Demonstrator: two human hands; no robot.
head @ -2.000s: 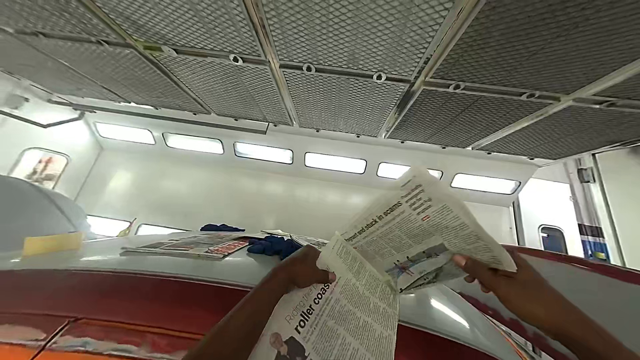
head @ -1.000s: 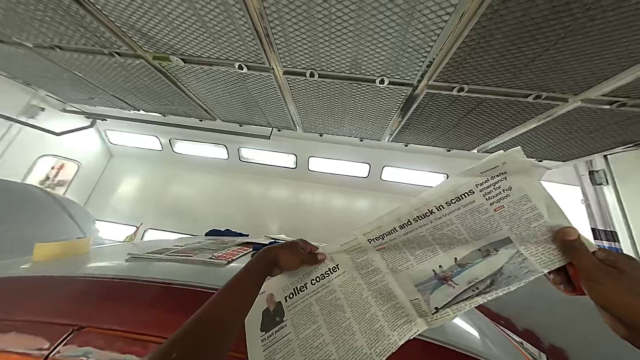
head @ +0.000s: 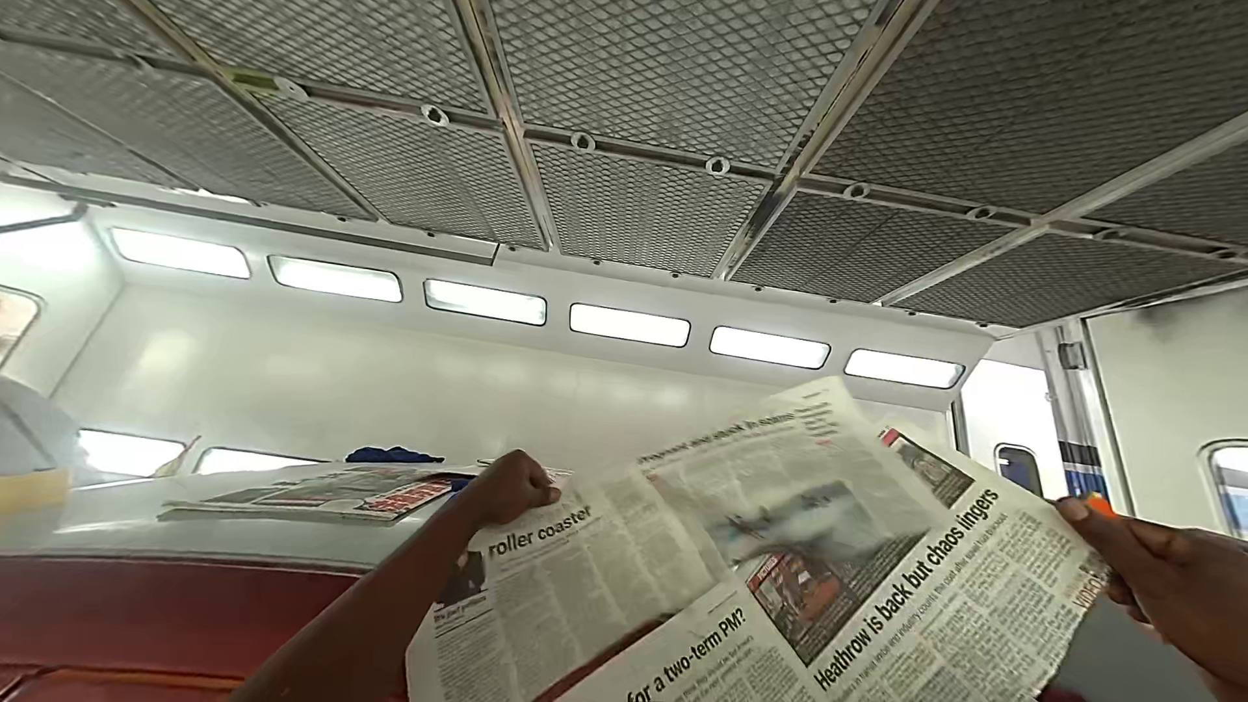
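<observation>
Spread between my two hands, low and right of centre, are newspaper sheets point(head: 604, 575) with printed text and pictures. My left hand point(head: 515, 487) pinches their upper left edge in a closed grip. At the far right, my right hand point(head: 1150, 575) grips the right edge between thumb and fingers, and a small orange thing point(head: 1102, 505) shows by the thumb; what it is I cannot tell. More than one layer shows, with a second sheet angled at the right. Behind my left arm, a stack of newspapers point(head: 322, 490) lies on the vehicle's pale top surface point(head: 224, 536).
Dark blue cloth or gloves point(head: 395, 455) lie behind the newspaper stack. A red vehicle panel point(head: 146, 614) runs along the lower left. Yellowish masking material point(head: 34, 490) is at the left edge. Mesh ceiling panels point(head: 643, 205) hang overhead, above a white wall with lights point(head: 629, 325).
The single spread sheet one second ago now shows another page with different headlines at its right. My right hand still holds the paper's right side, my left hand its left.
</observation>
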